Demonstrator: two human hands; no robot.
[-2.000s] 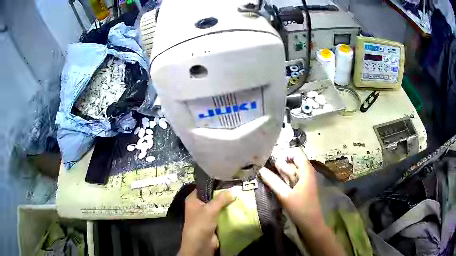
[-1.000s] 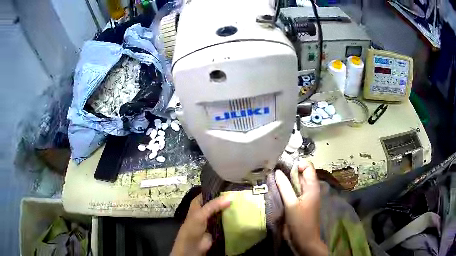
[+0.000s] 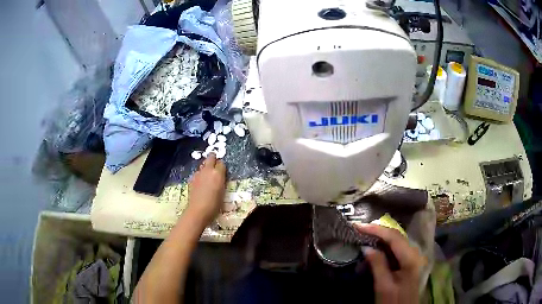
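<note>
My left hand (image 3: 208, 187) reaches to the loose small white pieces (image 3: 221, 139) on the table left of the machine. Its fingertips are at the lowest pieces; I cannot tell whether one is gripped. My right hand (image 3: 395, 258) holds the dark ribbed cloth (image 3: 347, 228) below the white JUKI sewing machine head (image 3: 339, 107). A bit of the yellow-green panel (image 3: 389, 223) shows above my right fingers. The small metal work clamp (image 3: 345, 209) shows under the head. The shiny rounded end of the machine bed (image 3: 337, 254) is visible beside the cloth.
A blue bag of white pieces (image 3: 128, 133) and a black phone (image 3: 156, 168) are at the left. A parts tray (image 3: 437, 133), thread cones (image 3: 454, 86), control panel (image 3: 491, 89) and dark snips (image 3: 478, 133) are at the right. A bin (image 3: 50, 249) stands lower left; garment parts (image 3: 505, 276) lie lower right.
My left hand has left the cloth and moved up and left to the white pieces. My right hand still holds the cloth, now turned and shifted, with less yellow-green showing. The view has shifted left.
</note>
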